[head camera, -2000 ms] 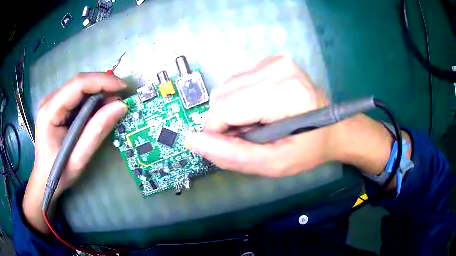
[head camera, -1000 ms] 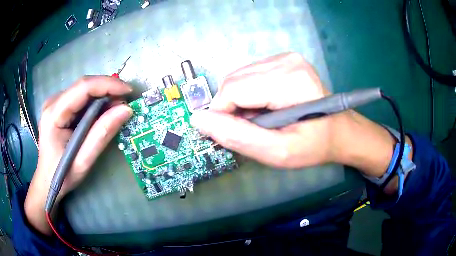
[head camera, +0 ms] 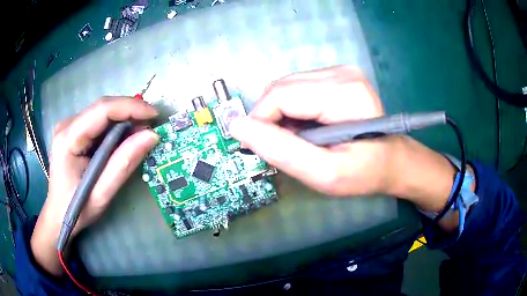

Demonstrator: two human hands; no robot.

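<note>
The green circuit board (head camera: 202,171) lies tilted on the pale pad, component side up. Its silver metal can (head camera: 230,117) and yellow jack (head camera: 203,116) are at the far edge. My left hand (head camera: 101,156) pinches the board's far-left corner and also holds the grey red-lead probe (head camera: 95,176), whose red collar and thin tip point away beyond my fingers. My right hand (head camera: 323,136) holds the grey black-lead probe (head camera: 370,128) like a pen, fingertips over the metal can. The black probe's tip is near the board's right part; whether it touches is unclear.
The translucent pad (head camera: 323,231) lies on the green mat (head camera: 419,52). Loose small components (head camera: 124,23) are at the far left. Thin wires (head camera: 26,121) lie at the left edge, and a black cable (head camera: 482,72) curves at the right. A light blue band (head camera: 463,193) is around my right wrist.
The board and my left hand have shifted slightly right and nearer in the picture. My right fingertips have moved off the board's middle to the metal can, uncovering the board's lower right part.
</note>
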